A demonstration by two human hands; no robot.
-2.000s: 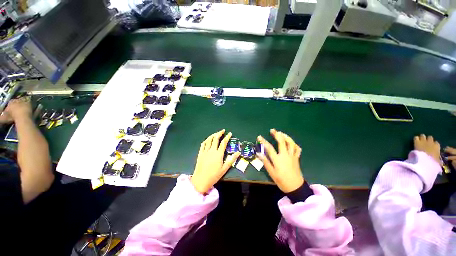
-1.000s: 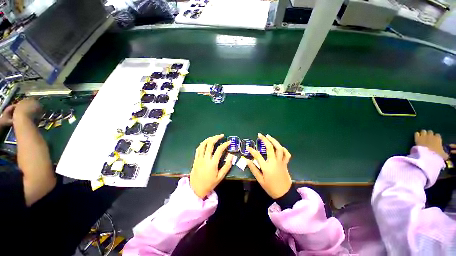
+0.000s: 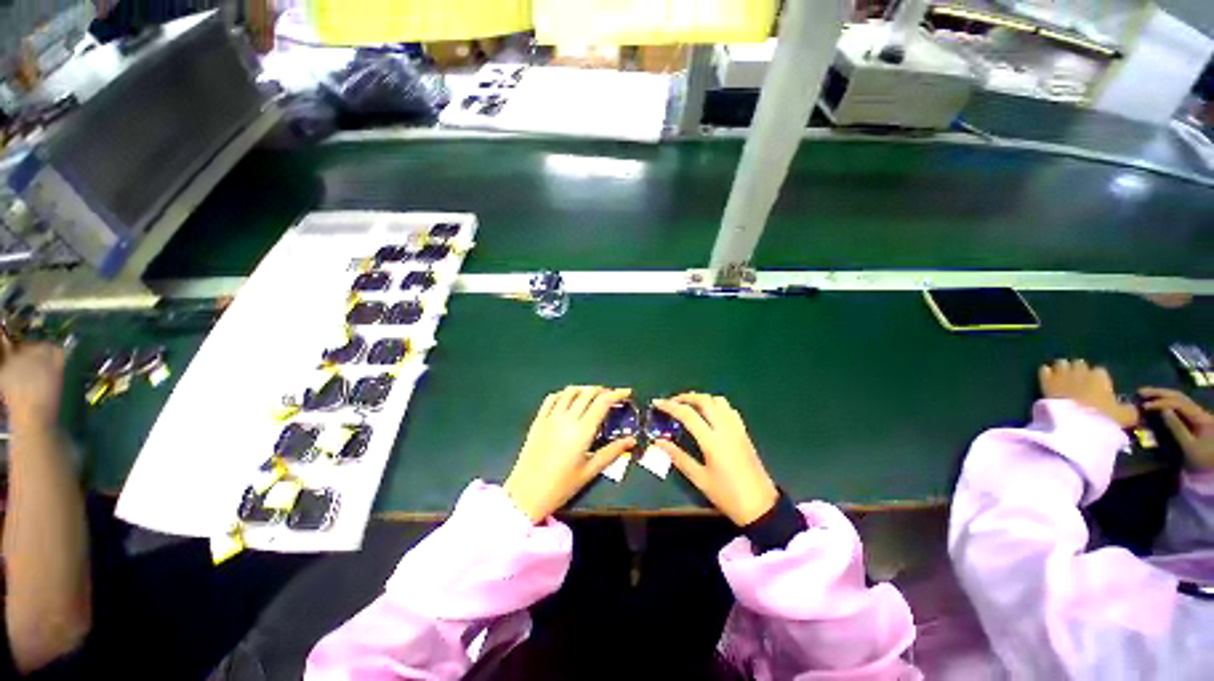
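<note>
Two small dark display modules lie side by side on the green bench near its front edge, the left module (image 3: 619, 423) and the right module (image 3: 662, 427). Their faces are mostly dark with a faint blue tint. White pads hang from them toward me. My left hand (image 3: 570, 450) holds the left module between thumb and fingertips. My right hand (image 3: 719, 459) holds the right module the same way, wearing a black wristband. Fingers partly cover both modules; I cannot see whether a third is beneath them.
A white tray (image 3: 220, 412) with paired dark modules lies left. A clear round piece (image 3: 549, 295) is at the pale centre strip (image 3: 626, 282). A metal post (image 3: 772, 146) rises behind it. A phone (image 3: 983, 309) lies right. Other workers' hands are at both sides.
The view has tilted up, showing yellow sheets at the top. My hands have drawn closer together around the modules. The blue-lit faces have gone mostly dark, and only two modules now show instead of three.
</note>
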